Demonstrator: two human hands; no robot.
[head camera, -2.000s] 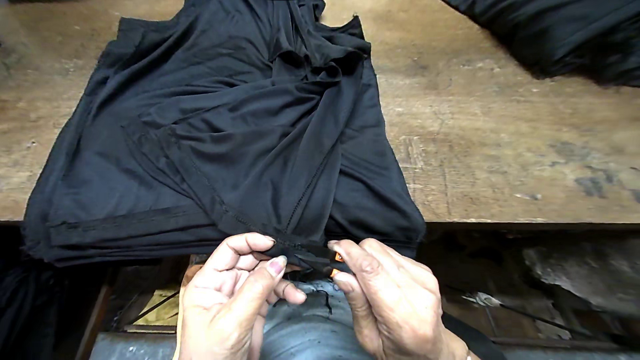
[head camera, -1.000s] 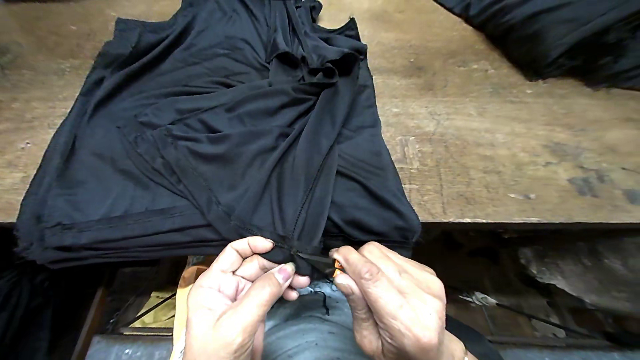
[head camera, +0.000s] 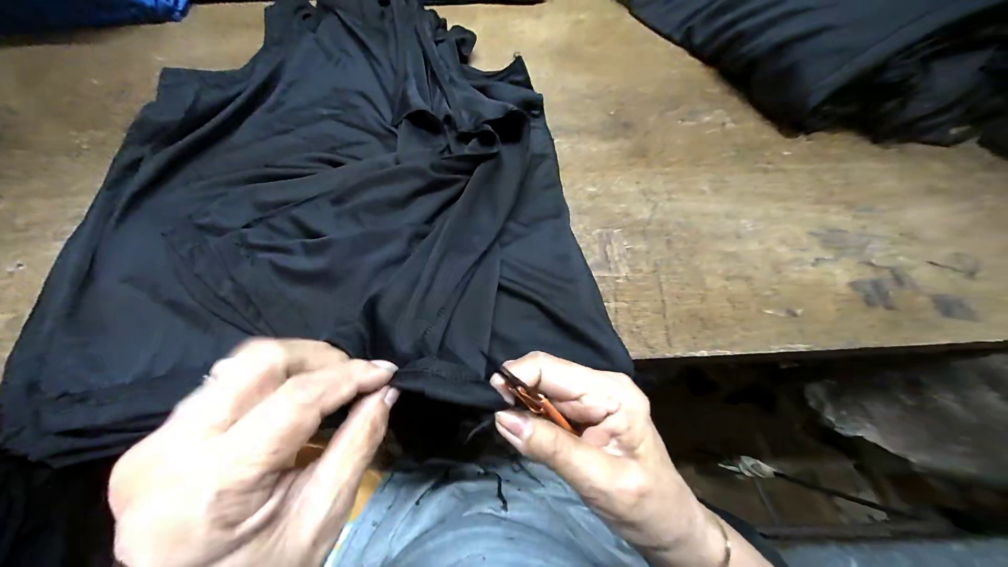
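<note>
A black fabric garment (head camera: 339, 213) lies spread on the wooden table, its hemmed lower edge hanging at the table's front. My left hand (head camera: 268, 441) pinches that hem between thumb and forefinger, just left of the middle. A short way to the right, my right hand (head camera: 591, 441) has the same edge at its fingertips and holds a small orange-handled tool (head camera: 543, 405) with a dark metal tip. The tool's exact kind is hard to tell, as fingers cover part of it. A stretch of hem spans the gap between both hands.
The worn wooden table (head camera: 756, 236) ends in a front edge at mid-view. More black fabric (head camera: 850, 63) is heaped at the back right, and blue fabric (head camera: 94, 14) lies at the back left. Dark thread bits (head camera: 500, 488) lie on the grey-blue clothing over my lap.
My left hand has shifted its grip on the hem, and its back now faces up. The hands are farther apart, with the edge stretched between them. More of the orange tool shows in my right hand.
</note>
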